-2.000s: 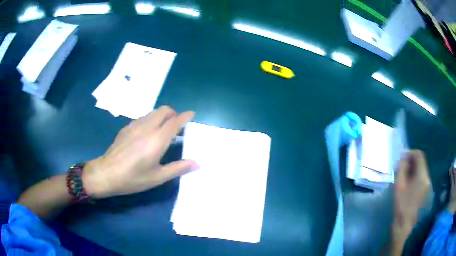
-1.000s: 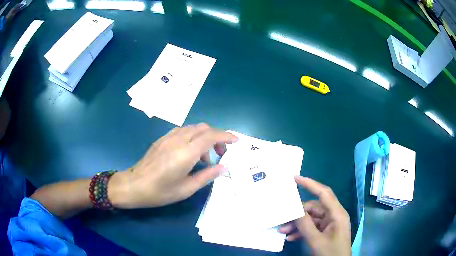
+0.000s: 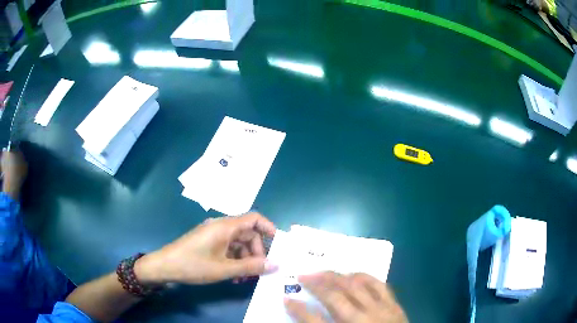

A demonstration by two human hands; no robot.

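Note:
White card sleeves (image 3: 345,249) lie in an overlapping pile at the bottom centre. The top one has a small black heading and a dark square logo. My left hand (image 3: 212,252) is at the pile's upper left edge, thumb tip on the card edge, index fingertip above it, other fingers curled. Whether it pinches a label is hidden. My right hand (image 3: 351,299), blurred and partly cut off by the bottom edge, lies palm down over the top sleeve, fingers beside the logo. A blue label roll (image 3: 498,221) stands at right, its ribbon hanging down beside a stack of insert cards (image 3: 526,255).
Labelled sleeves (image 3: 235,167) lie left of centre. A thick white stack (image 3: 120,120) and a paper strip (image 3: 54,102) lie farther left. A yellow device (image 3: 412,154) lies right of centre. White boxes stand at the far side (image 3: 205,30) and far right (image 3: 545,104). Another person's hand (image 3: 12,170) shows at left.
The camera view has shifted, bringing more of the far side into view. My right hand has moved from the insert stack to the pile's right edge, then onto the top sleeve. A printed sleeve now tops the pile.

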